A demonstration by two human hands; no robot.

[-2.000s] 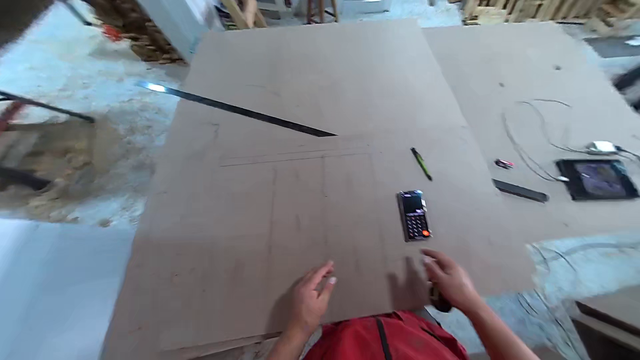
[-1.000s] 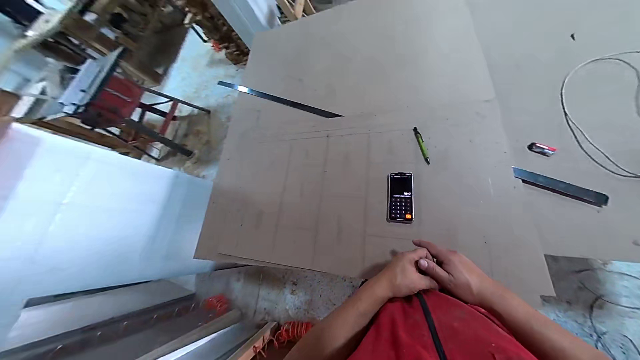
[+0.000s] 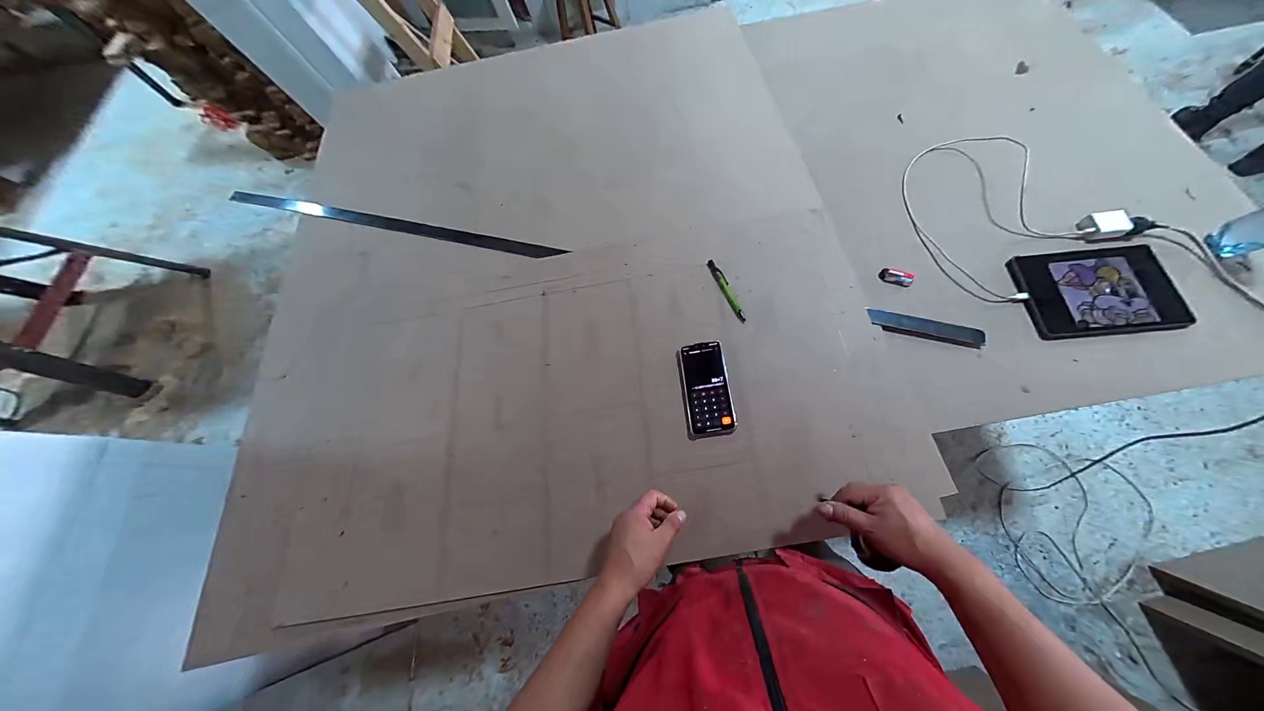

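My left hand rests at the near edge of a brown board sheet, its fingers curled and nothing seen in them. To its right, my right hand is at the same edge, with something small and dark by the thumb and a dark shape under the palm; whether it grips either I cannot tell. A smartphone showing a calculator lies ahead between the hands. Beyond it lies a green pen. Pencil lines mark the sheet. A long metal straightedge overhangs the sheet's left edge.
On the right board lie a dark metal strip, a small red-and-silver object, a tablet and a white charger with cables. A loose cable coils on the floor at right. A metal-framed stand is at left.
My hands, together at the near edge one second ago, are now apart, the left one to the left and the right one to the right. The view has shifted strongly.
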